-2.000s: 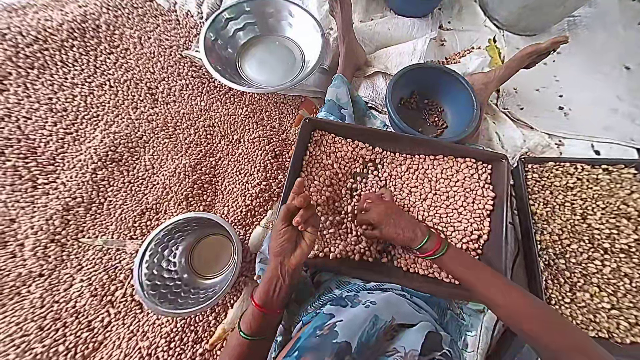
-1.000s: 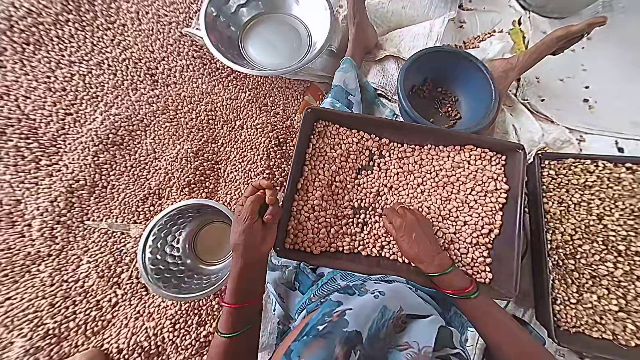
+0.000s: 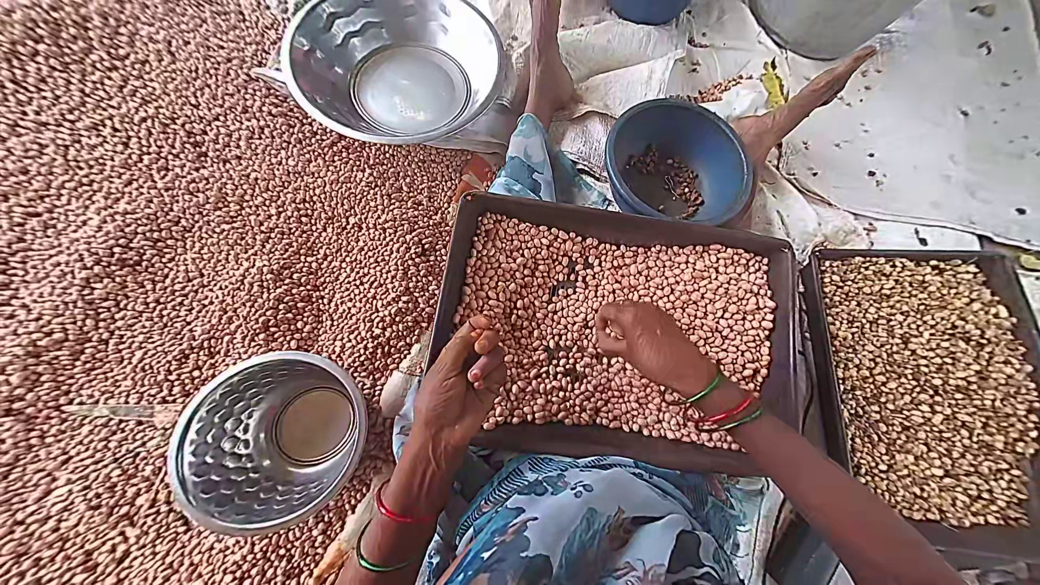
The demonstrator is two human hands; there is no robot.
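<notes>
A dark rectangular tray [image 3: 626, 219] of pinkish-brown nuts or seeds, probably peanut kernels, rests by my lap, with small dark gaps showing its bottom. My left hand [image 3: 467, 374] is raised at the tray's left edge, fingers curled and fingertips close together; whether something small is between them is unclear. Over the middle of the kernels is my right hand [image 3: 650, 341], its fingers curled in, with a pale kernel or two showing inside the curl. Bangles circle both wrists.
Loose kernels [image 3: 203, 244] cover the left side. Two steel bowls [image 3: 406, 134] [image 3: 195, 496] sit on them. Beyond the tray stands a blue bowl [image 3: 682, 162] with dark bits, between bare feet. At right is a second tray [image 3: 829, 341] of yellowish-brown pieces.
My left hand has moved from outside the tray's left edge to over that edge. My right hand, flatter on the kernels a second ago, is now curled.
</notes>
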